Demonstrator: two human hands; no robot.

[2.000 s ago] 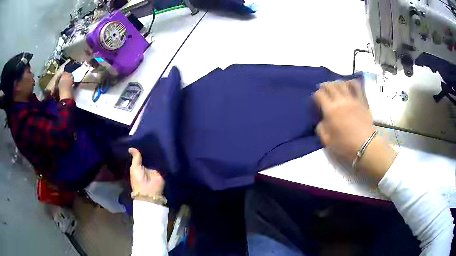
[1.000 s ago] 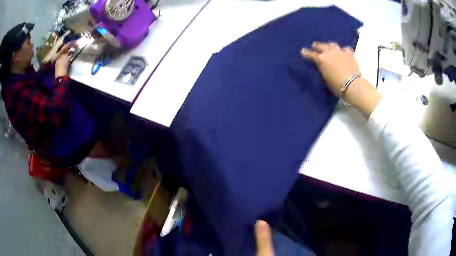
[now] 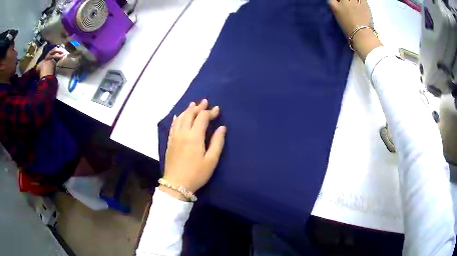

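A large navy cut panel (image 3: 280, 100) lies flat over the white sewing table (image 3: 371, 185), its near end hanging over the front edge. My left hand (image 3: 193, 145) rests on the panel near its left corner, fingers spread, palm down. My right hand (image 3: 351, 15) is at the panel's far right edge, cut off by the top of the picture; its fingertips are partly out of view, so I cannot tell whether it grips the cloth.
The white machine head (image 3: 438, 45) stands at the right edge. At left are a purple neighbouring machine (image 3: 97, 30), blue-handled scissors (image 3: 75, 80), a grey flat item (image 3: 109, 88) and a person in a red-black checked top (image 3: 30, 105). Printed marks show near the table's front edge.
The panel has been moved up and away, and now lies flatter across the table. My left hand has come from below onto the panel. My right hand has moved farther away, to the top edge.
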